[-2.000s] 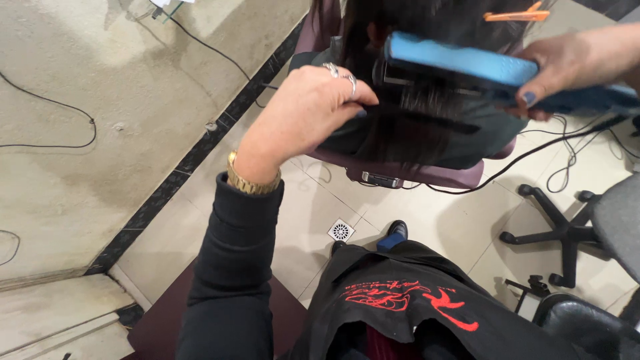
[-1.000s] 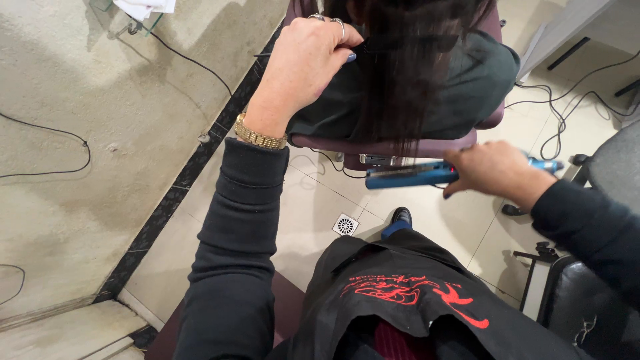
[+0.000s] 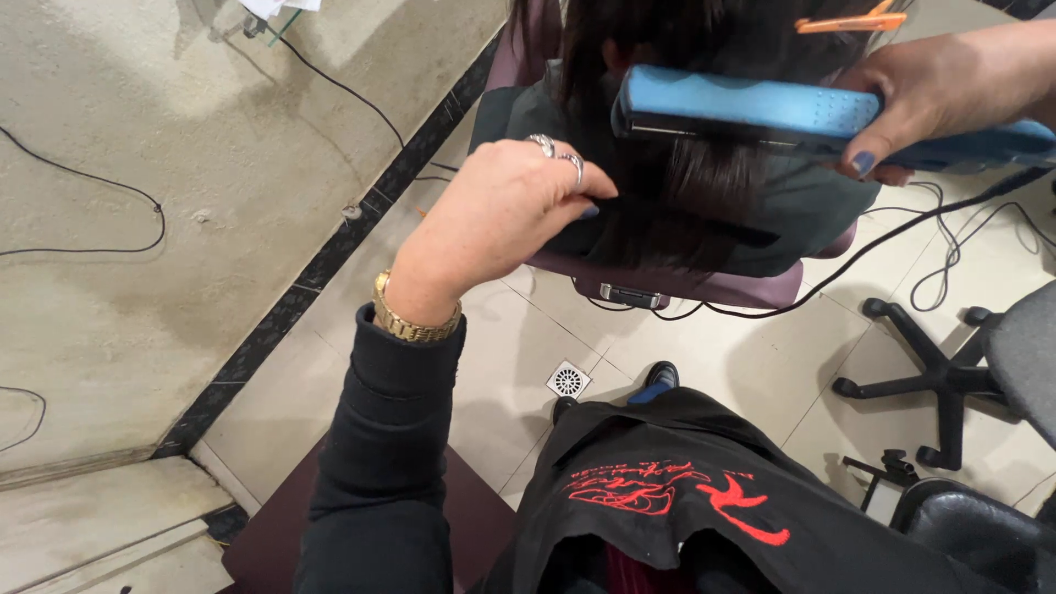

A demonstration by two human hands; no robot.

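Note:
My right hand (image 3: 916, 107) grips a blue hair straightener (image 3: 751, 103), whose plates lie across a section of the seated person's long dark hair (image 3: 709, 177). Below the plates the hair ends hang loose. My left hand (image 3: 503, 214), with rings on its fingers, pinches a black comb (image 3: 701, 223) that reaches to the right beneath the straightener; its teeth are hard to make out against the hair and dark cape (image 3: 817, 198). An orange hair clip (image 3: 850, 22) sits in the hair near the top right.
The seated person is in a maroon salon chair (image 3: 742, 289). The straightener's black cord (image 3: 833, 276) loops toward the floor. At right stand a wheeled chair base (image 3: 945, 375) and a black padded seat (image 3: 965, 520). A wall (image 3: 190, 206) runs along the left.
The straightener was below the hair ends one second ago; my right hand has brought it up onto the hair. My left hand stays at the comb. The view has shifted somewhat.

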